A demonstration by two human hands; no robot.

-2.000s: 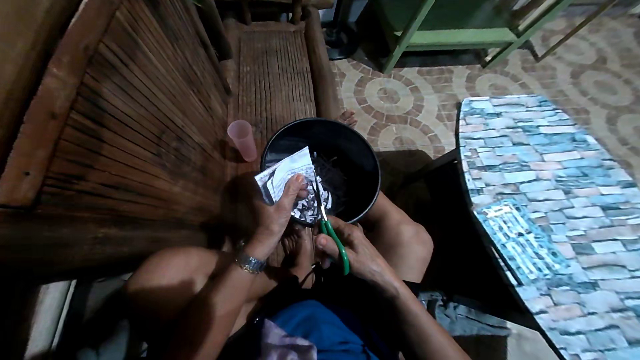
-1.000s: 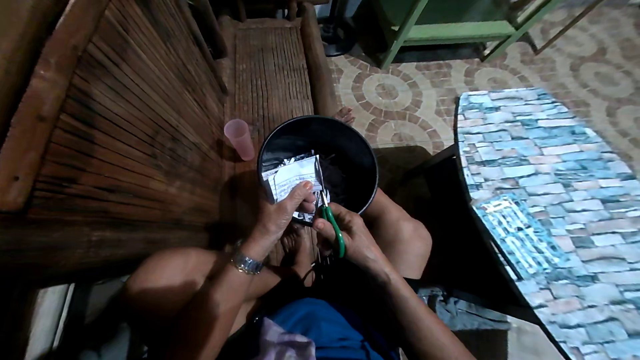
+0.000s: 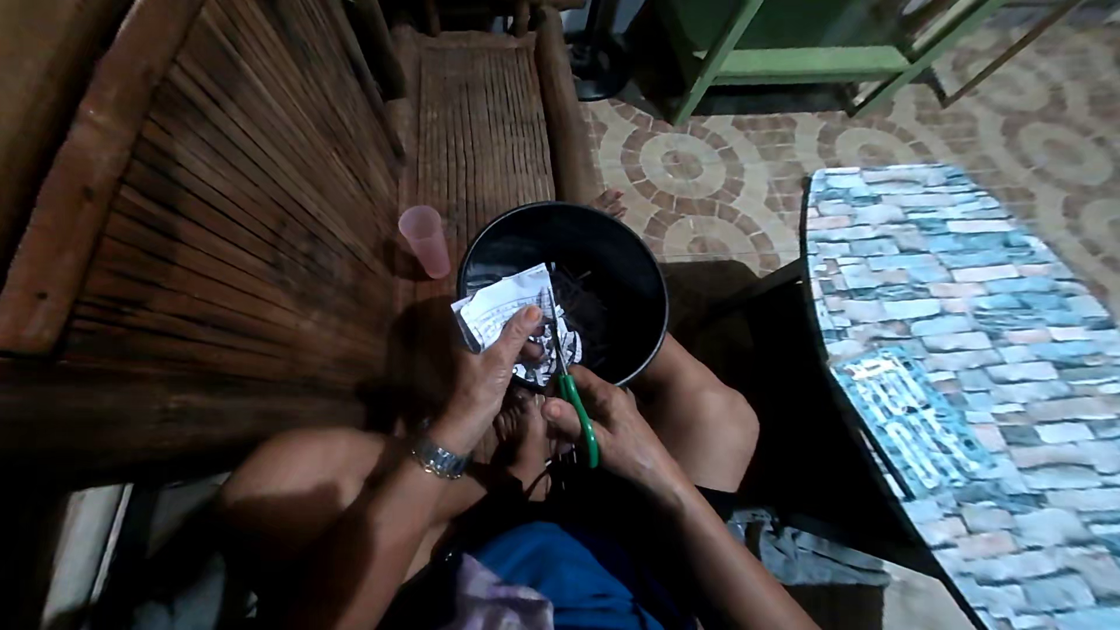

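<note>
My left hand point(image 3: 494, 363), with a metal-banded wristwatch point(image 3: 439, 458) at its wrist, grips folded printed paper point(image 3: 503, 302) over the near left part of a black round bucket point(image 3: 649, 262). My right hand point(image 3: 608, 424) holds green-handled scissors point(image 3: 579, 416). Their blades point away from me, along the right edge of the paper; whether they are parted I cannot tell. Cut paper strips point(image 3: 564, 346) hang just beside the fingers of my left hand. Dark scraps point(image 3: 586, 306) lie inside the bucket.
A pink plastic cup point(image 3: 424, 243) stands on the slatted wooden bench point(image 3: 481, 122), left of the bucket. At right is a table with a stone-pattern cover point(image 3: 971, 306), bearing a blue-and-white patterned piece point(image 3: 914, 420). A green wooden frame point(image 3: 805, 63) stands on the tiled floor beyond.
The paper in my left hand has tilted and shifted a little to the left since one second ago. The scissors remain in my right hand.
</note>
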